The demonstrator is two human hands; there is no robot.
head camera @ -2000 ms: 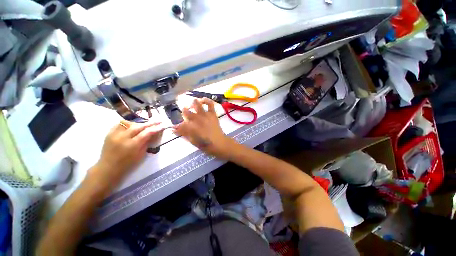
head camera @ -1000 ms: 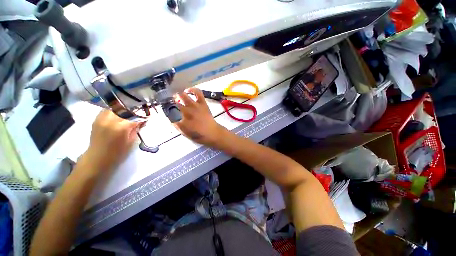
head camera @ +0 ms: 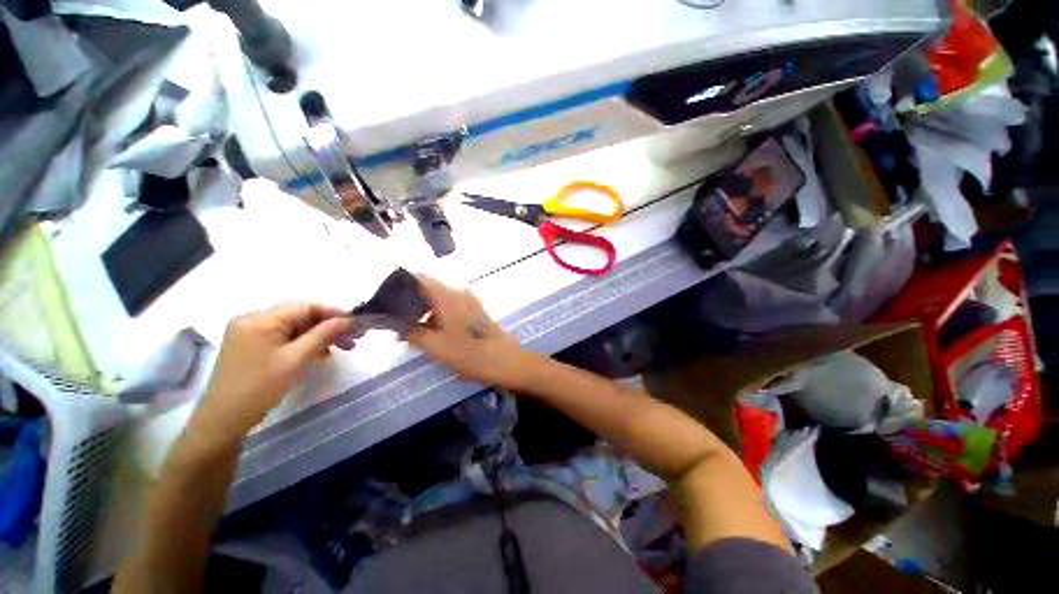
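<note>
A small dark grey fabric piece [head camera: 397, 298] is held between both hands, in front of the needle area and near the table's front edge. My left hand [head camera: 279, 348] pinches its left end with thumb and fingertips. My right hand [head camera: 462, 337] grips its right side. The presser foot and needle [head camera: 393, 218] of the white sewing machine [head camera: 511, 87] are behind the hands, with no hand at them. Scissors [head camera: 546, 216] with one yellow and one red handle loop lie right of the needle. Flat dark fabric pieces [head camera: 157, 259] lie to the left.
Grey offcuts [head camera: 174, 145] are heaped at far left. A white perforated basket [head camera: 70, 464] is lower left. A ruler strip [head camera: 557, 319] runs along the front edge. A smartphone [head camera: 749, 200] lies right of the scissors. A cardboard box [head camera: 720, 385] and red basket [head camera: 1022, 348] hold fabric at right.
Both hands have moved from the needle area toward the front edge, and the dark piece now shows between them. The whole view has shifted, moving the machine slightly right in the picture.
</note>
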